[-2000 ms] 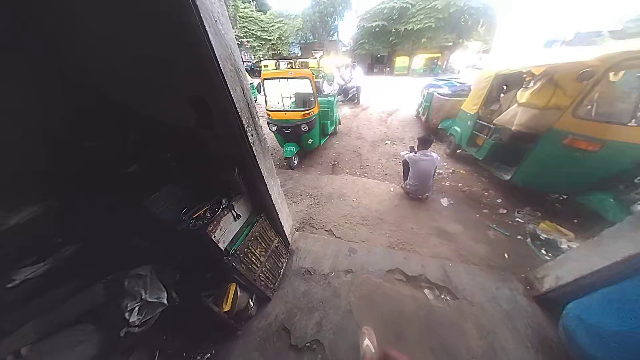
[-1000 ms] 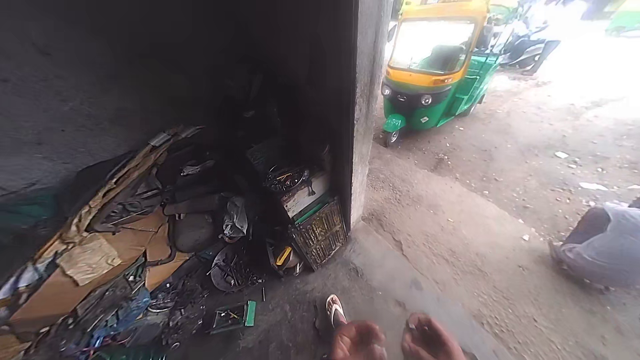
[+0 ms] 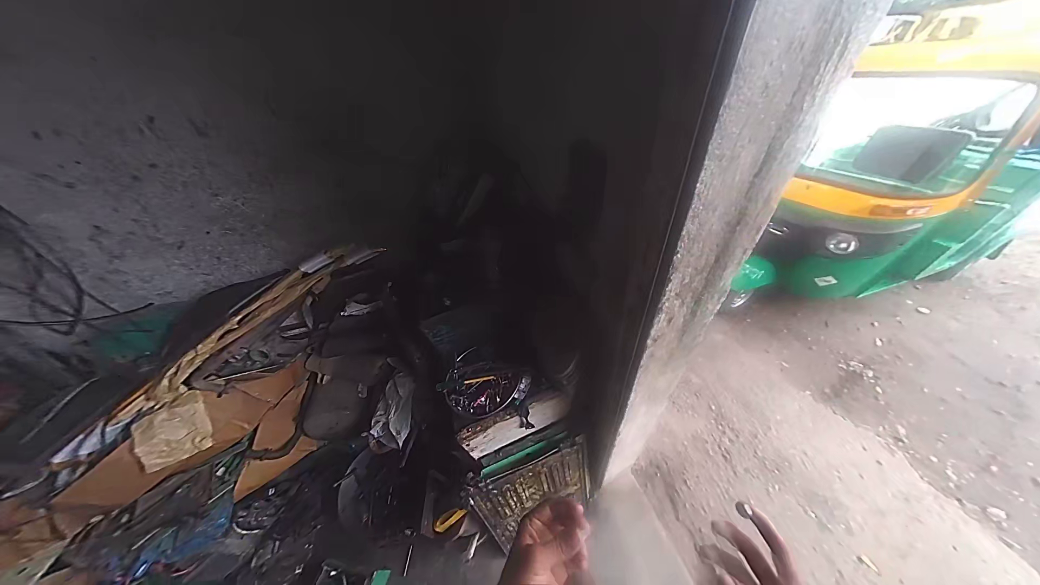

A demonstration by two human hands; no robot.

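My left hand (image 3: pixel 548 540) is at the lower middle of the view, palm up with its fingers partly curled and nothing visible in it. It appears in front of a dirty metal grille-like panel (image 3: pixel 532 483); whether they touch cannot be told. To its right my right hand (image 3: pixel 747 548) holds nothing, its fingers spread above the pale ground. Beyond the panel, a round container of wires and small parts (image 3: pixel 486 394) sits on a white-edged box (image 3: pixel 516 428). A yellow object (image 3: pixel 449 520) lies left of my left hand.
Flattened cardboard (image 3: pixel 175 431), a crumpled plastic bag (image 3: pixel 394 413) and dark scrap fill the left floor. A concrete door pillar (image 3: pixel 715 219) stands right of centre. Outside is a green and yellow auto rickshaw (image 3: pixel 869 219). Cables (image 3: pixel 49 284) hang at the left wall.
The view has swung left and nearer to the dark corner. Both hands are now in plain view, the right one with its fingers more spread. The seated person outside is out of view.
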